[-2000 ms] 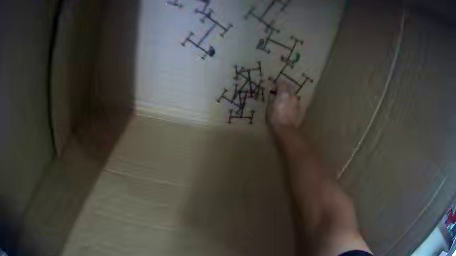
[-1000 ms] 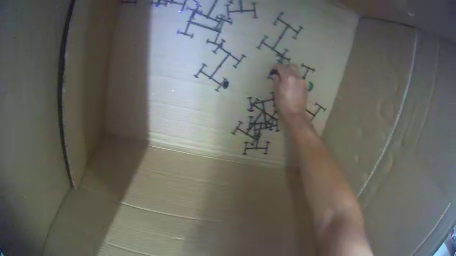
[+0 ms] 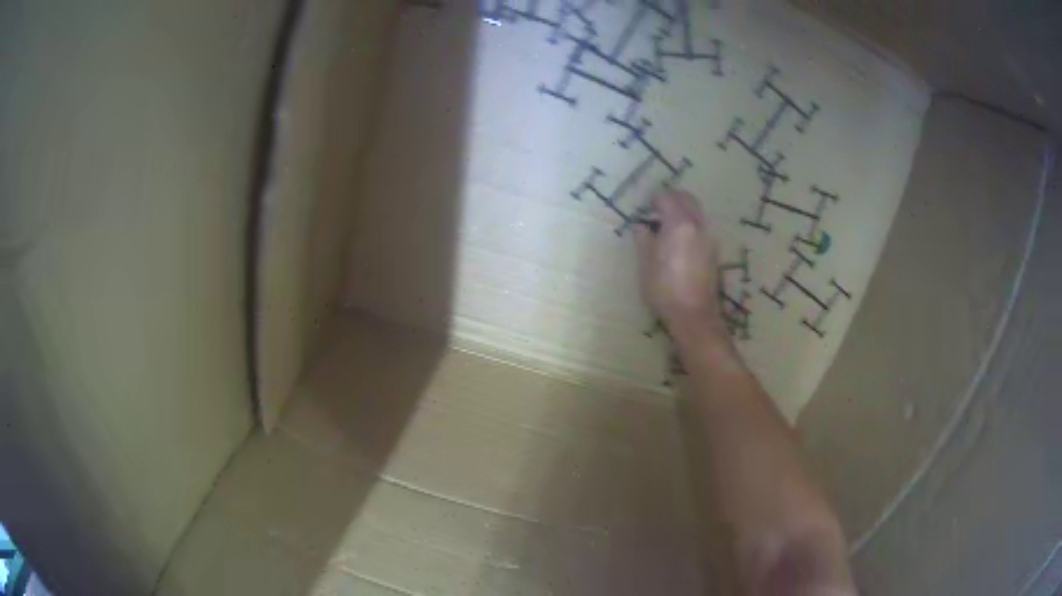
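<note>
My right hand reaches down into a deep brown carton, palm side hidden and slightly blurred. Its fingertips are closed on a small black part at the end of an H-shaped black runner. More thin black runners lie on the pale carton floor: a tangled group at the top, a chain at the right, and a bunch partly hidden behind my hand and wrist. A small greenish-dark part sits on the right chain. My left hand is out of the picture.
The carton's left flap and wall stand close on the left. The right wall slopes along my forearm. The near wall lies below my hand. A small bright patch outside shows at the bottom left corner.
My hand has moved left across the runners, from the right chain to the middle runner. The dark part on the right chain's left side is gone. The view has shifted, so the carton appears farther right.
</note>
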